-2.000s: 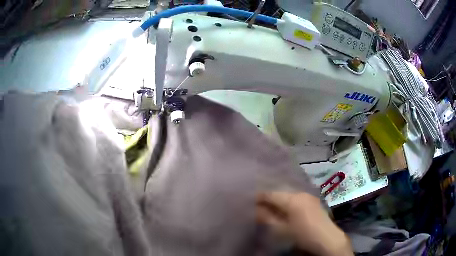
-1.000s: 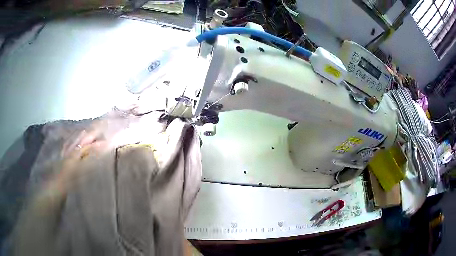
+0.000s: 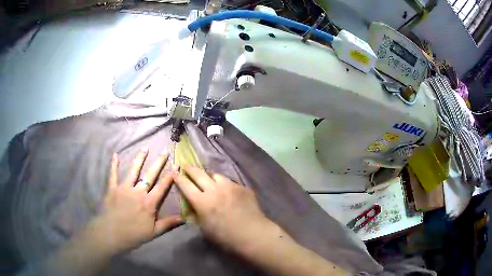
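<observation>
The grey-brown garment panel (image 3: pixel 70 156) lies spread under and around the head of the white lockstitch machine (image 3: pixel 302 91). A yellow-green piece (image 3: pixel 187 153) shows as a narrow strip in front of the presser foot (image 3: pixel 176 131). My left hand (image 3: pixel 135 207) lies flat on the cloth left of the strip, fingers spread, holding nothing. My right hand (image 3: pixel 218 202) is on the strip and the cloth beside it, fingertips pressing near my left fingers; its fingers are bent and partly hide the strip.
Red-handled thread snips (image 3: pixel 369 215) lie on the right of the table. A yellow box or pad (image 3: pixel 430 166) and a striped cloth bundle (image 3: pixel 456 126) are at the far right. A control panel (image 3: pixel 399 54) stands upper right. A clear guard (image 3: pixel 139 67) is left of the head.
The cloth, bunched at the left a second ago, is now spread flat on both sides of the needle. The yellow-green strip shows again, and both hands are on the cloth before the presser foot.
</observation>
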